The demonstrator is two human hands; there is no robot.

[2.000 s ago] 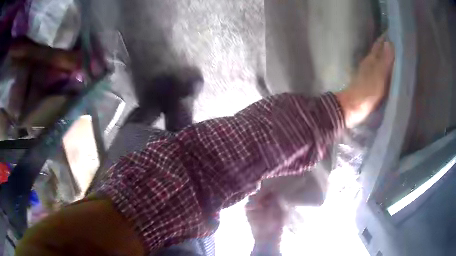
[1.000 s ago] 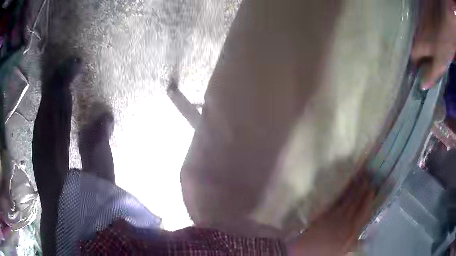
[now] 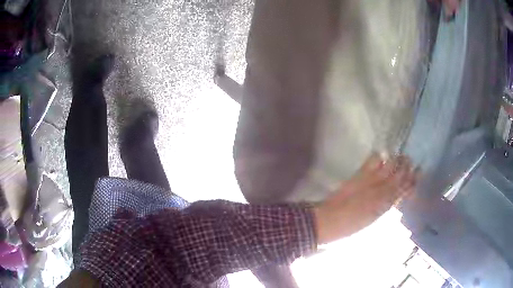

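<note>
A large grey sheet-metal housing [image 3: 287, 107] fills the middle and right, with a pale inner face and a blue-grey edge strip [image 3: 441, 84]. My right hand [image 3: 388, 180] reaches from a plaid sleeve to the housing's lower corner. Its fingers close around the edge there, blurred by motion. My left hand is not in view. Another person's fingers [image 3: 450, 7] touch the top of the edge strip, cut off by the picture's upper rim.
Dark legs and shoes [image 3: 87, 129] stand on the speckled floor [image 3: 180, 45]. Cardboard [image 3: 12, 146] and crumpled plastic bags [image 3: 53, 214] lie at the left. A blue-grey metal surface [image 3: 461, 230] is at the lower right. The floor glares white beside the housing.
The view has swung so the housing now fills the middle. My right hand has moved from high on the edge to its lower corner. The other person's fingers have shifted up and left.
</note>
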